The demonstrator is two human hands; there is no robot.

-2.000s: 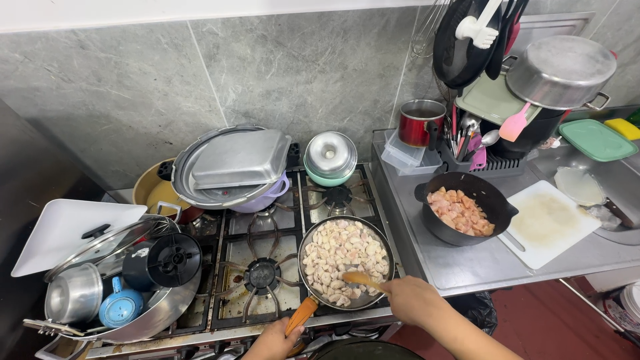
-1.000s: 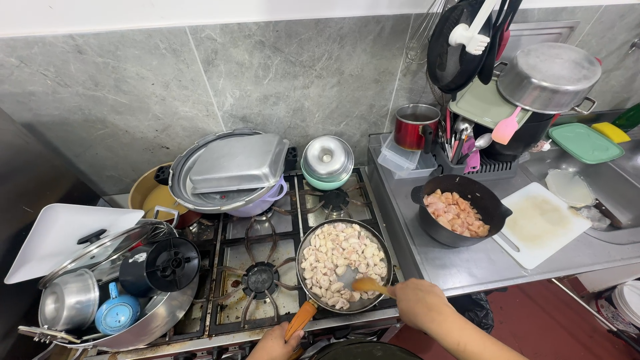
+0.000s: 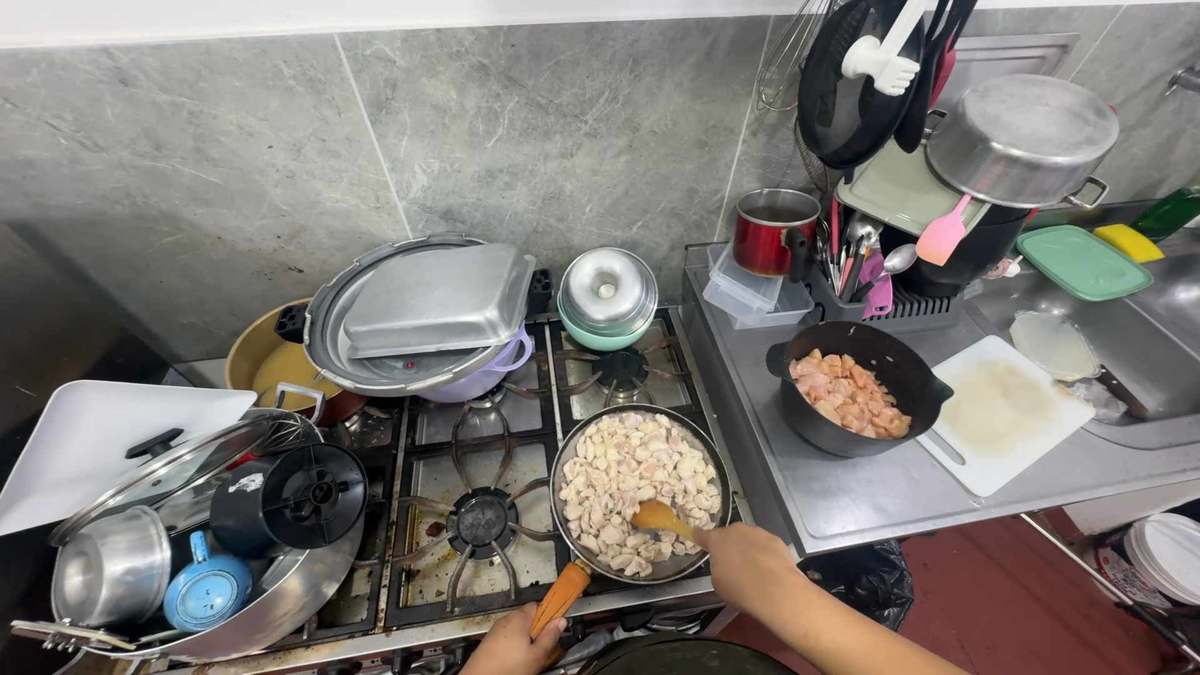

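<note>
My left hand (image 3: pixel 517 641) grips the orange handle (image 3: pixel 562 594) of a frying pan (image 3: pixel 560 448) on the front right burner of the stove. Pale chicken pieces (image 3: pixel 609 478) fill most of the pan. My right hand (image 3: pixel 747 562) is shut on a wooden spoon (image 3: pixel 662 516), whose head rests among the pieces at the pan's lower right. A black pot (image 3: pixel 848 448) of raw pink chicken pieces (image 3: pixel 848 394) stands on the steel counter to the right, beside a white cutting board (image 3: pixel 1017 412) with a damp stain.
Behind the pan stands a green bowl with a metal mould (image 3: pixel 607 286). A large pot with a metal tray (image 3: pixel 436 300) covers the back left burners. At left, a wide metal basin (image 3: pixel 319 572) holds cookware. A cutlery rack (image 3: pixel 914 314) and a sink (image 3: pixel 1162 375) lie right.
My right hand has moved the wooden spoon through the chicken pieces, which lie differently in the pan. My left hand has kept hold of the pan handle.
</note>
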